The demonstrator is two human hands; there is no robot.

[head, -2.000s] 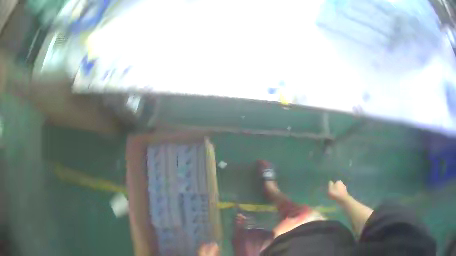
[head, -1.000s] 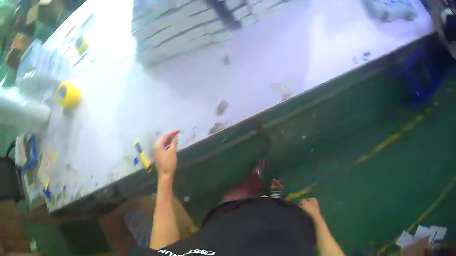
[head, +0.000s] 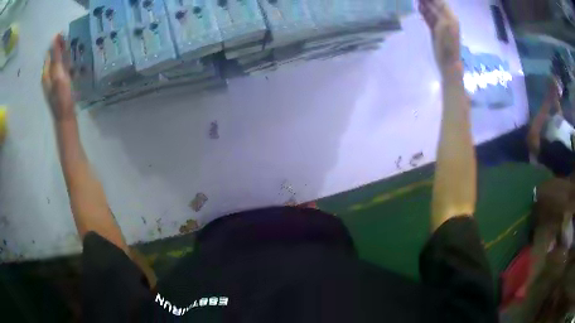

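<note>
A row of pale blue-grey retail boxes (head: 189, 28) with dark long-stemmed pictures lies on the white workbench (head: 271, 132), at the top of the view. More boxes show beneath the top layer. My left hand (head: 58, 79) is at the row's left end, fingers extended beside the end box; whether it presses on it is unclear. My right hand (head: 443, 31) is near the row's right end, fingers extended and partly cut off by the top edge. I cannot tell if it touches a box.
A shiny clear plastic bundle (head: 488, 79) lies on the bench at the right. Yellow tape rolls (head: 9, 41) show at the left edge. Another person (head: 555, 135) is at the far right. Green floor (head: 391, 214) with yellow lines lies below the bench edge.
The view has shifted to the box row. My left hand has moved from the bench edge to the row's left end. My right hand has risen from beside my body to its right end.
</note>
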